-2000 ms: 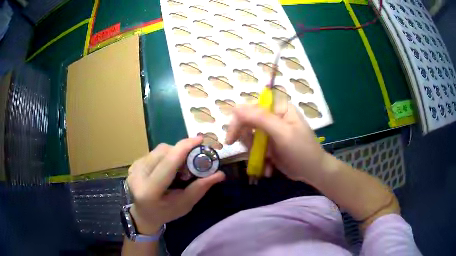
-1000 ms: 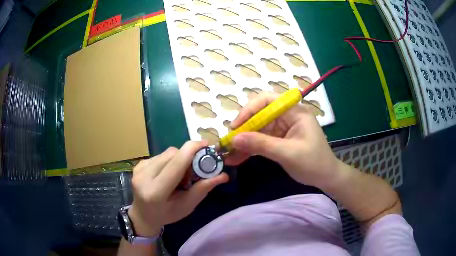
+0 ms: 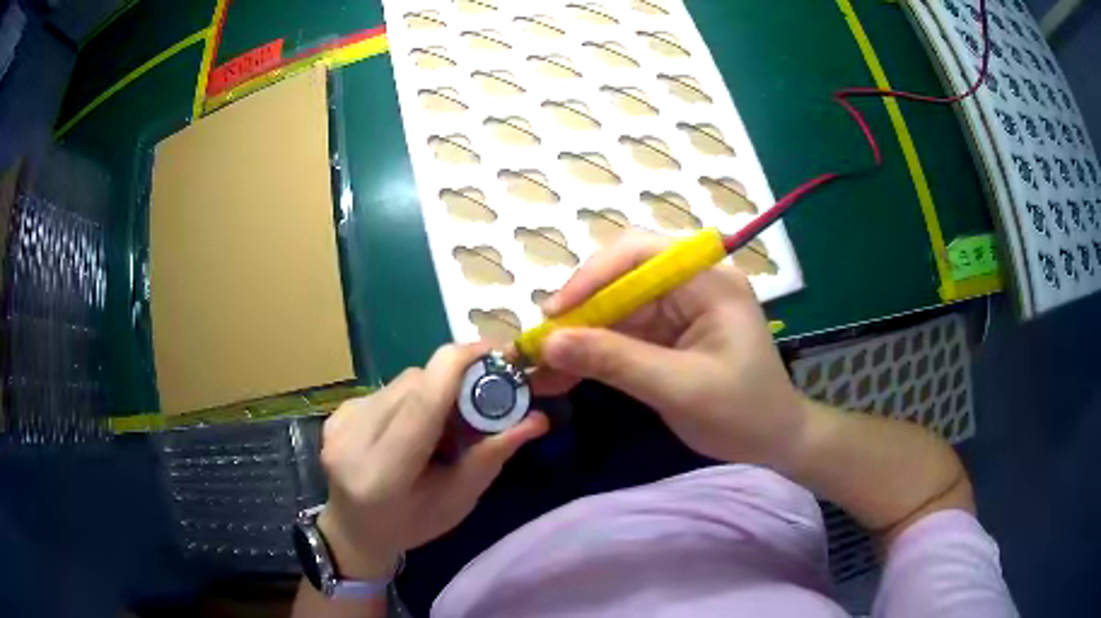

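Observation:
My left hand [image 3: 392, 449] holds a round speaker unit [image 3: 493, 396] between thumb and fingers, its silver-white rim and grey centre facing up. My right hand [image 3: 676, 350] grips a yellow test probe [image 3: 628, 293] like a pen. The probe's tip is at the upper right edge of the speaker unit; fingers partly hide the contact. A red and dark wire runs from the probe to the upper right. A white foam tray [image 3: 610, 178] with rows of tan cutouts lies just beyond my hands; no discs show in its visible cutouts.
A brown cardboard sheet [image 3: 250, 248] lies left on the green mat. Clear plastic trays [image 3: 58, 320] stand at far left, with another [image 3: 236, 489] below the bench edge. Filled foam trays [image 3: 1026, 145] are stacked at right. An empty foam tray [image 3: 899, 380] is at lower right.
My right hand has turned the probe from nearly upright to slanting and brought its tip to the speaker unit. In the last second the hands stay nearly still.

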